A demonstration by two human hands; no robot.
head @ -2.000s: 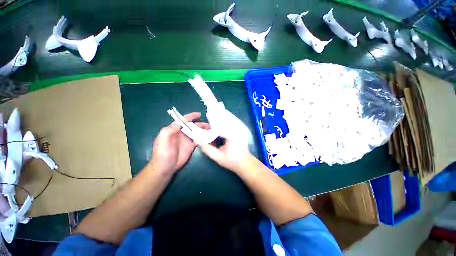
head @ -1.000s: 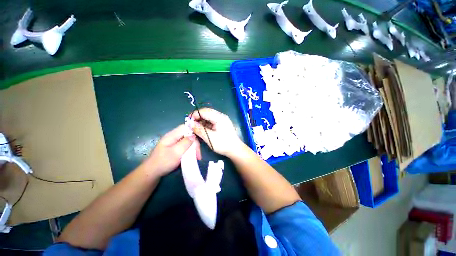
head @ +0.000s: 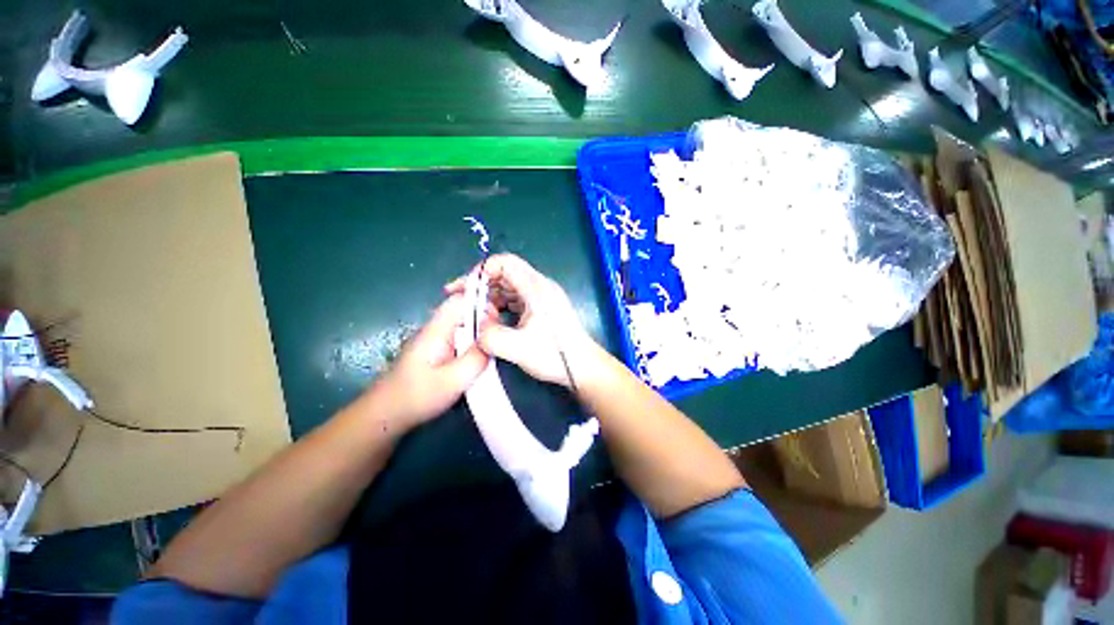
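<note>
A curved white housing lies between my hands, its upper end under my fingers and its forked lower end towards my body. My left hand grips the housing's upper part from the left. My right hand has its thumb and fingers closed at the same end, with a dark lead wire running over it. My fingers hide part of that end. Small white hook-shaped clips lie on the green mat just beyond my fingers.
A blue parts tray with a heap of small white fittings in a clear bag is at right, beside stacked cardboard dividers. Housings lie along the belt. More wired housings lie on cardboard at left.
The housing has turned from lying across both hands to pointing down towards my body. My hands have come together at its upper end. In the last second its lower end has swung right.
</note>
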